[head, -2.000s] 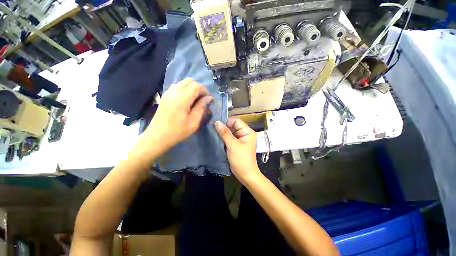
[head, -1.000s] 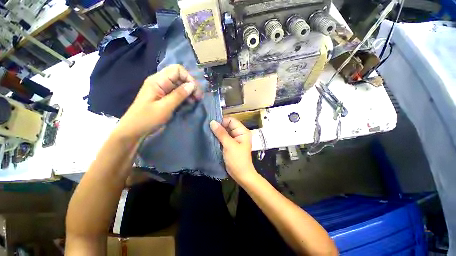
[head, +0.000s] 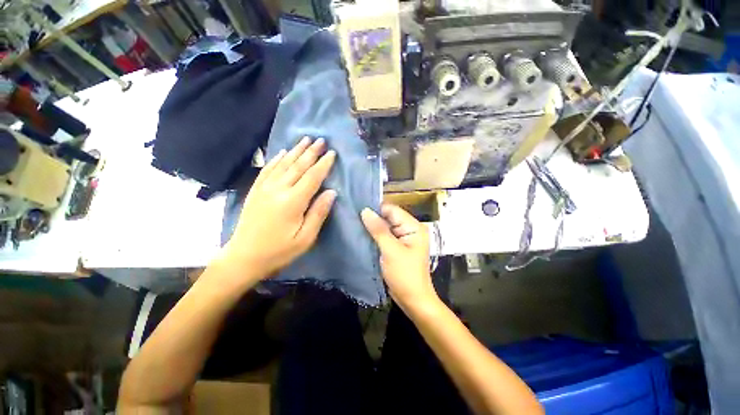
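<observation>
A blue-grey garment panel [head: 345, 182] lies on the white table and hangs over its front edge, with its right edge beside the overlock machine [head: 471, 121]. My left hand [head: 292, 203] lies flat on the panel, fingers a little spread, gripping nothing. My right hand [head: 403, 247] pinches the panel's right edge between thumb and fingers, in front of the machine. The panel's upper end reaches the needle area under the cream head [head: 376, 57]; the presser foot is too unclear to make out.
Dark navy cloth [head: 215, 117] lies left of the panel. Another cream machine [head: 36, 178] stands at far left. Tweezers or a similar metal tool [head: 552, 186] and thin cords lie at right. A yellow tray [head: 422, 204] opens below the machine. Blue bins [head: 584, 377] stand below right.
My left hand was raised with its fingers pinched above the panel and now lies flat on it. My right hand still holds the edge. The whole view has shifted slightly.
</observation>
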